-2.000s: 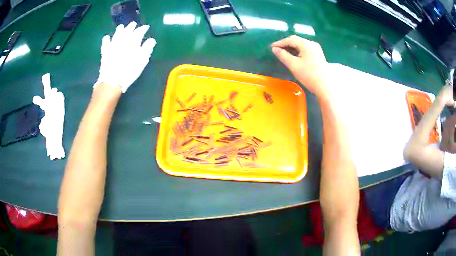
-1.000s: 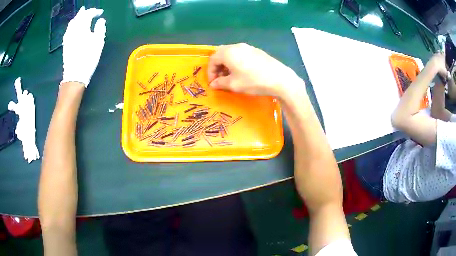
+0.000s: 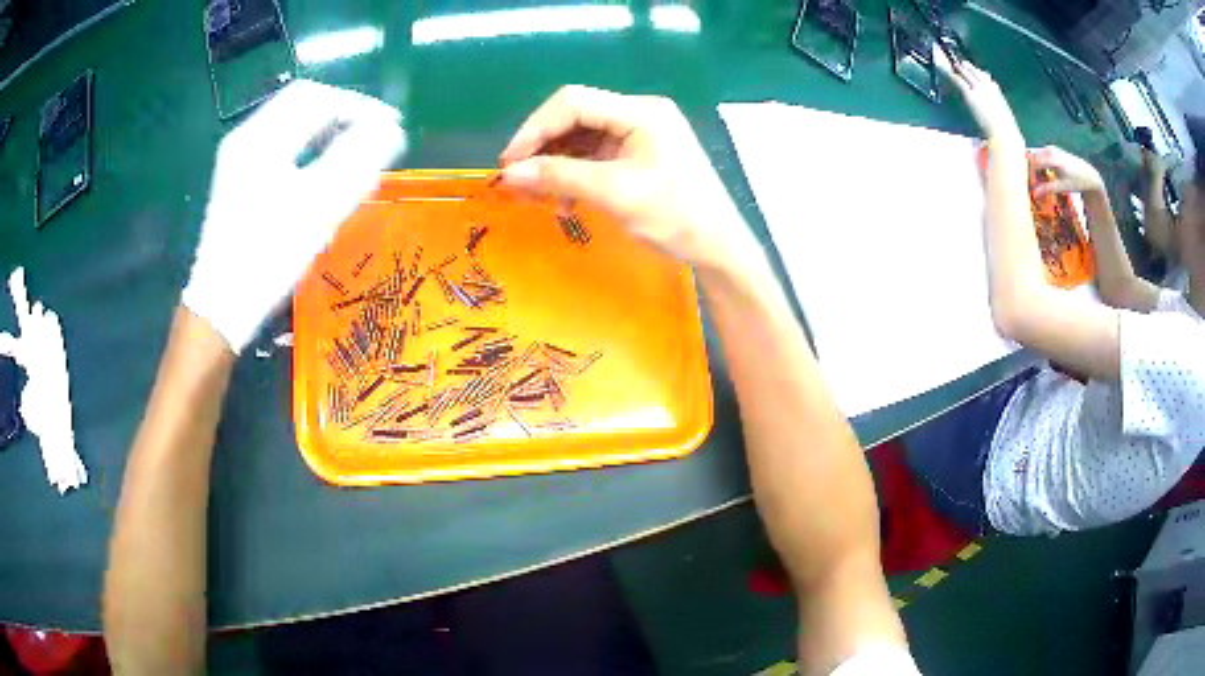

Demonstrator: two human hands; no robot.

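The orange tray (image 3: 634, 442) lies in front of me, with many thin dark and reddish-brown side keys (image 3: 463, 383) loose in it, mostly in its left half. My bare right hand (image 3: 628, 172) is above the tray's far rim and pinches a tiny dark side key (image 3: 498, 174) between thumb and finger. My left hand (image 3: 284, 205), in a white glove, is beside the tray's far left corner. Its fingers are curled with a gap between them; the fingertips are blurred and no part shows in them.
Black phone housings lie at the far left (image 3: 249, 53), the left (image 3: 64, 145) and the far right (image 3: 829, 33). A spare white glove (image 3: 46, 383) lies at the left edge. A white sheet (image 3: 872, 251) is on the right. A person (image 3: 1084, 343) sits there by a second orange tray (image 3: 1060, 238).
My left hand has moved right, away from the housing, and its fingers have curled. My right hand has moved from inside the tray to above its far rim. The neighbour's arm now reaches to the far housings.
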